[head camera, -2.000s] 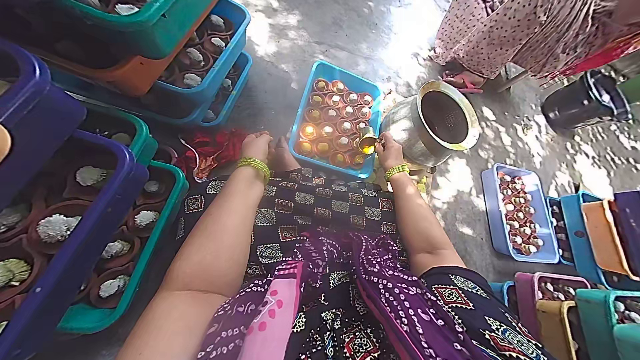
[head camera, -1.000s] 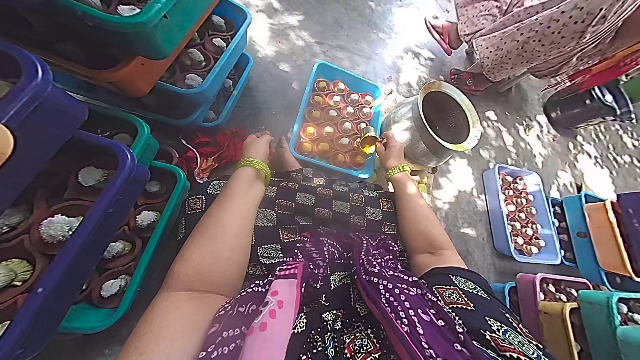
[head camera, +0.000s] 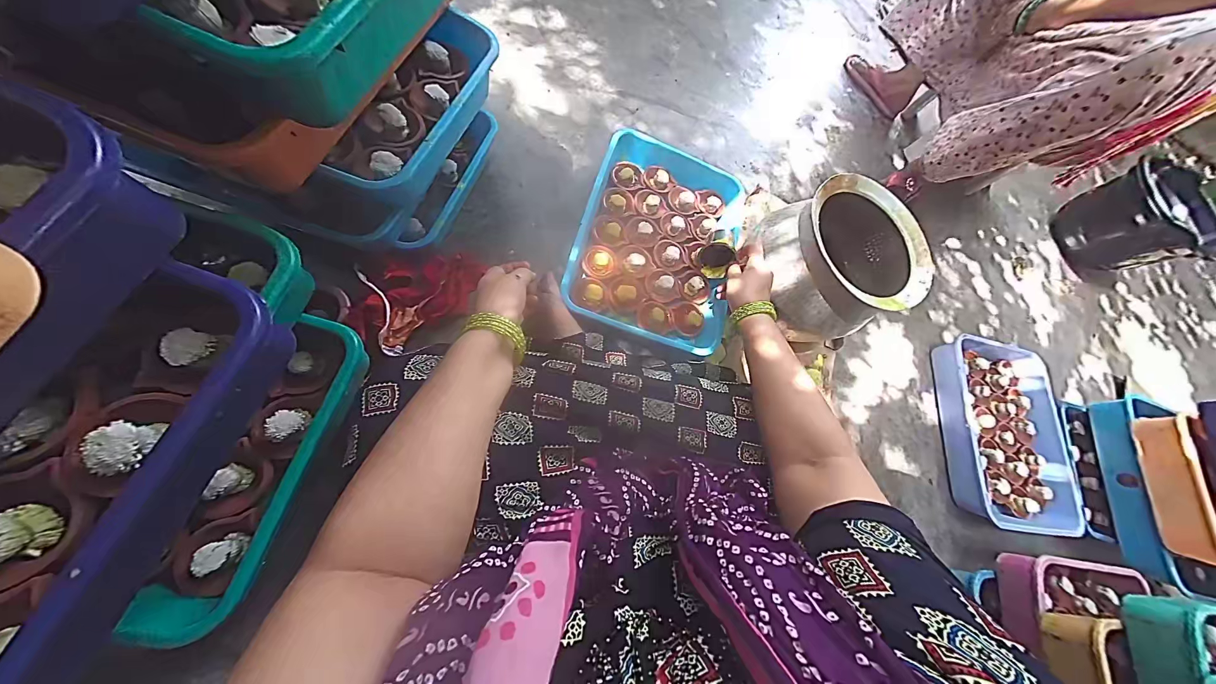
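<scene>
A blue plastic tray (head camera: 622, 142) lies on the ground ahead of me, filled with small clay cups (head camera: 655, 315), most with a whitish or yellowish lump inside. My right hand (head camera: 749, 280) is closed on a small metal dipper (head camera: 715, 255) over the tray's right side. Just right of that hand, a large metal pot (head camera: 787, 252) holding dark liquid leans in its direction. My left hand (head camera: 503, 290) rests near my foot, left of the tray; its fingers are partly curled, and whether they hold anything is not clear.
Stacked plastic crates (head camera: 285, 332) of filled clay cups rise at the left. Red cloth (head camera: 432, 290) lies beside my left hand. More trays (head camera: 959, 437) stand at the right. A person in a dotted garment (head camera: 997, 114) and a black bucket (head camera: 1121, 223) are at the upper right.
The dipper in my right hand looked yellow inside before and now shows a dark bowl. The person at the upper right has shifted their feet and garment. My left hand stays in place.
</scene>
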